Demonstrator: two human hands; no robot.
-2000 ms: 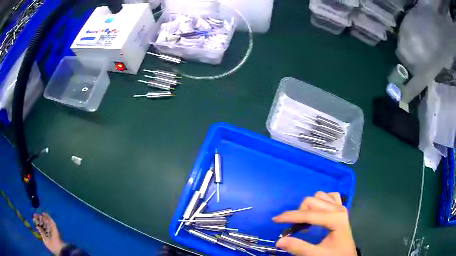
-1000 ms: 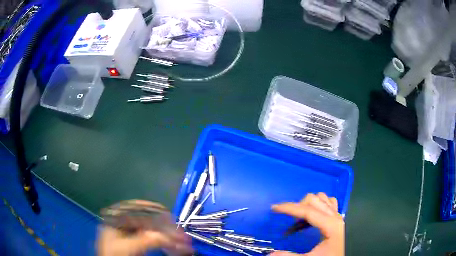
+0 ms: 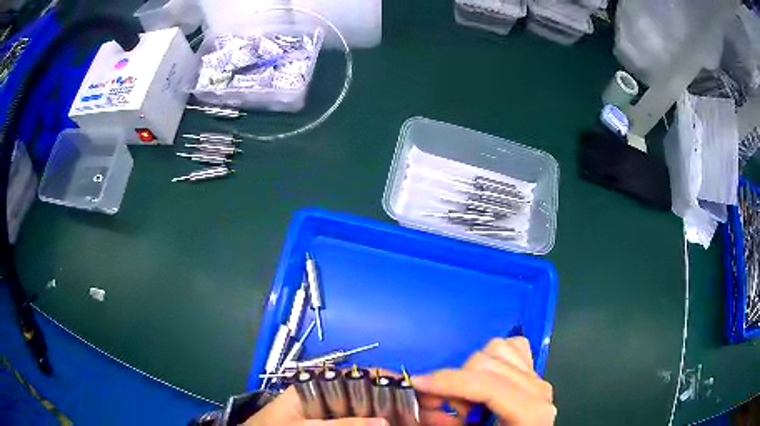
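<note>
My left hand (image 3: 287, 411) is at the bottom edge, partly cut off, over the front of the blue tray (image 3: 425, 236). It holds several metal cartridge parts (image 3: 357, 394) side by side, open ends up, with small yellowish pins at their tops. My right hand (image 3: 500, 384) is just right of them, its fingertips at the rightmost part. A slim dark tool (image 3: 516, 331) sticks out above its fingers, mostly hidden by the hand. Loose metal parts (image 3: 313, 284) lie along the left side of the tray.
Behind the tray is a clear box (image 3: 533, 241) of metal parts. A white powered unit (image 3: 125, 87), small clear box (image 3: 83, 179), packet box (image 3: 254, 71) and a row of parts (image 3: 208, 156) stand left. A black hose (image 3: 10, 166) hangs far left. A black flat object (image 3: 625, 170) lies right.
My left hand has come from under the hose nozzle at far left to the tray, bringing the metal parts. My right hand has moved in beside them. The view has shifted right.
</note>
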